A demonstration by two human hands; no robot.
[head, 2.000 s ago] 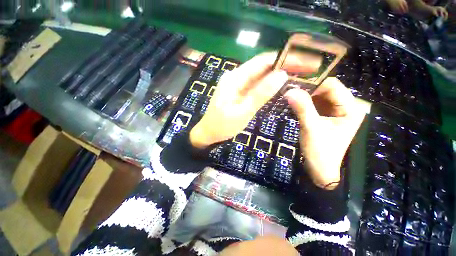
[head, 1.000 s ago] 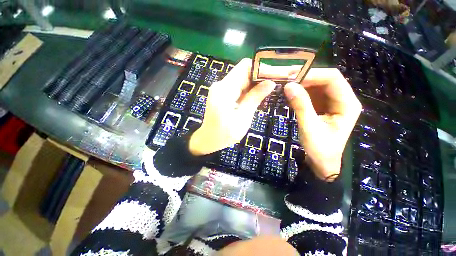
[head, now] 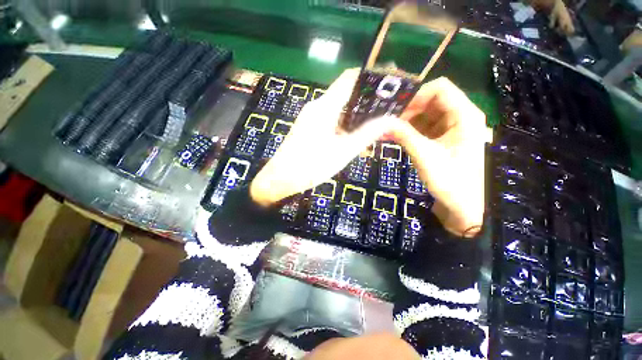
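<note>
A front housing with its keypad [head: 384,95] is held up between my two hands, its open screen window at the top and the silver-ringed navigation key below it. My left hand [head: 313,144] grips its left and lower side. My right hand [head: 447,151] touches its lower right side with thumb and fingers. The filled blister tray [head: 281,226] lies beneath my hands, with rows of phone fronts with yellow-edged windows. My hands hide part of the tray.
Stacked trays [head: 134,95] lie at the left, with a small dark keypad piece [head: 195,151] beside them. A shiny black blister tray [head: 556,239] lies at the right. An open carton [head: 109,281] stands at lower left. Another person's hand [head: 562,17] shows at top right.
The housing has tilted and risen, so its keypad face now shows; earlier mainly its window frame showed. My hands have turned with it, and the view has shifted slightly.
</note>
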